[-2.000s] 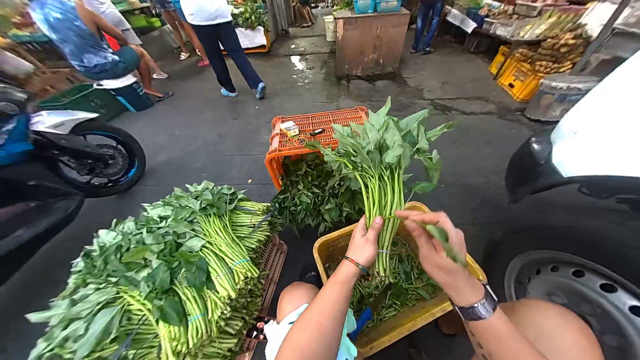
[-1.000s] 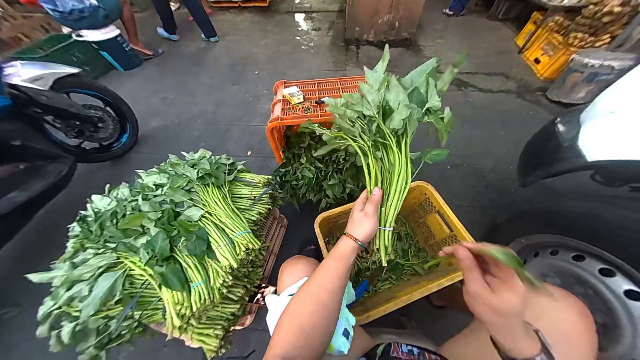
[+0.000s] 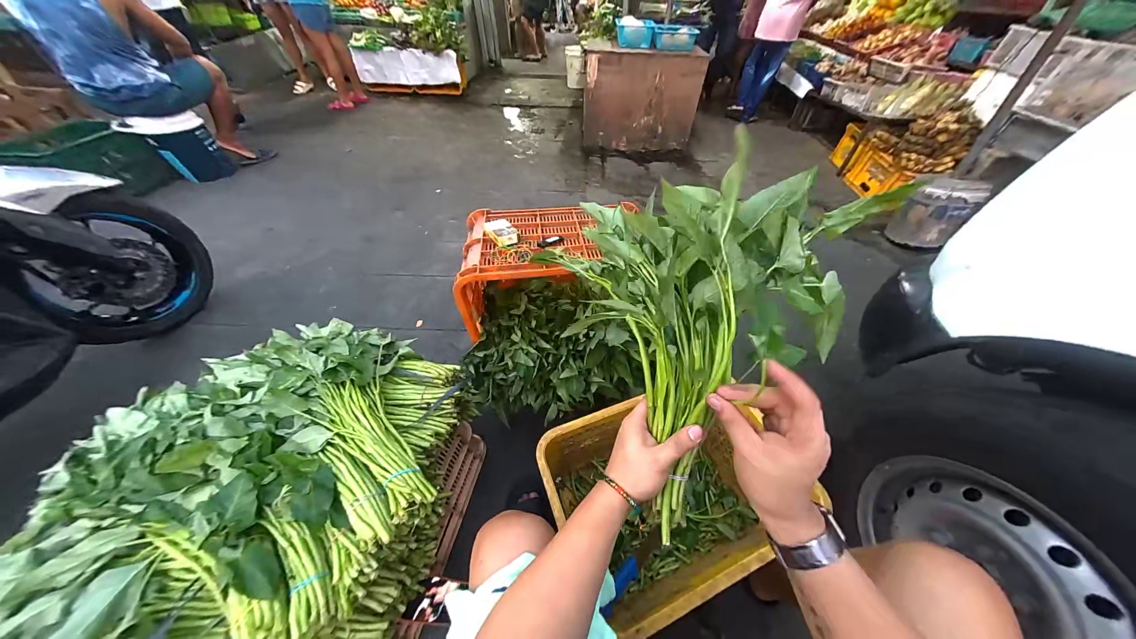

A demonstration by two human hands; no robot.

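Note:
My left hand [image 3: 646, 453] is closed around the lower stems of a bundle of long-stemmed leafy greens [image 3: 692, 337], just above a thin band near the cut ends. At the bundle's right side, the thumb and fingers of my right hand [image 3: 777, 444] pinch a thin leafy stem. Below both hands sits a yellow plastic crate [image 3: 701, 590] with loose leaves and bits of stem in it. A large pile of banded greens [image 3: 293, 470] lies at the left on a brown crate [image 3: 460, 484].
Beyond the bundle, an orange crate [image 3: 470, 275] lies tipped with dark leaves [image 3: 550, 351] at its opening and small items on top. A motorcycle wheel [image 3: 124, 266] is at the left, a vehicle wheel [image 3: 985, 541] close at the right. A person sits at the upper left.
My right hand has come back from the lower right, where it held a leafy piece, to the bundle's side. My left hand has kept hold of the bundle. The view has tilted up.

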